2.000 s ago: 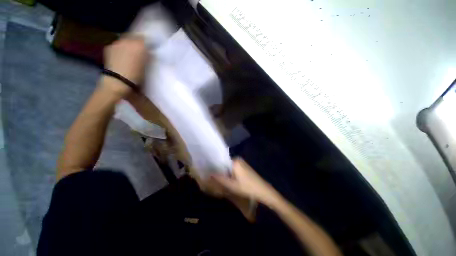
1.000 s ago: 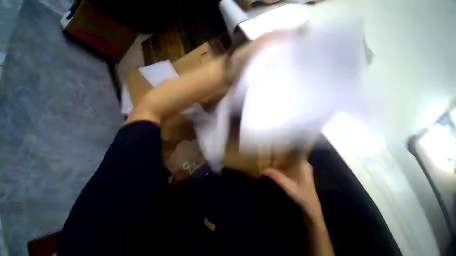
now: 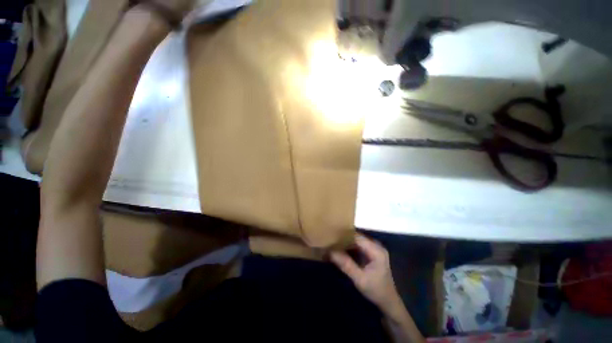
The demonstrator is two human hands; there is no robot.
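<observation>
A tan panel [image 3: 241, 127] lies flat on the white machine table, with a curved seam running down it, and its lower end hangs over the front edge. My right hand [image 3: 366, 268] holds the panel's lower right corner at that edge. My left hand [image 3: 171, 8] is at the top edge of the picture by the panel's upper left; it is partly cut off and blurred, so its grip cannot be told. The sewing machine head [image 3: 436, 33] stands at the top, its lamp shining on the panel's right side. The needle area is washed out by glare.
Red-handled shears [image 3: 527, 144] lie right of the needle across a dark strip [image 3: 429, 142]. Tan pieces [image 3: 43, 74] lie at the table's left. Tan and white folds [image 3: 144, 288] hang below. An open box [image 3: 527, 295] and a red bundle [image 3: 590, 285] are below right.
The view has turned from the lap and floor to the machine table. The blurred white-backed piece in my hands is no longer seen; a tan panel now lies tan side up under the lamp.
</observation>
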